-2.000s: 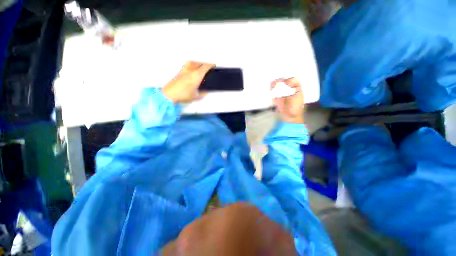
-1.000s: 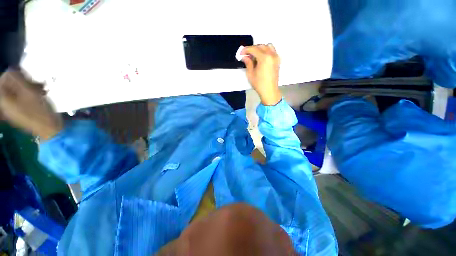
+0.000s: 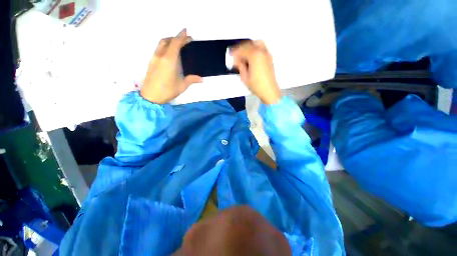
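A flat black phone screen (image 3: 208, 58) lies on the white work surface (image 3: 293, 37) in front of me. My left hand (image 3: 165, 70) is at its left end, with the thumb at the near edge and the fingers at the far left corner, steadying it. My right hand (image 3: 255, 67) is over its right end and pinches a small white wiping cloth (image 3: 229, 58) against the glass. The right fingers are slightly blurred and hide the screen's right end.
A bottle or pack with a red diamond mark (image 3: 67, 10) is at the far left corner, cut off by the top edge. A person in a blue smock (image 3: 401, 145) sits close on the right. Blue plastic (image 3: 318, 132) shows below the table's right part.
Since one second ago, my left hand has come from the table's left end onto the screen's left end. My right hand with the cloth has moved slightly left and nearer over the screen.
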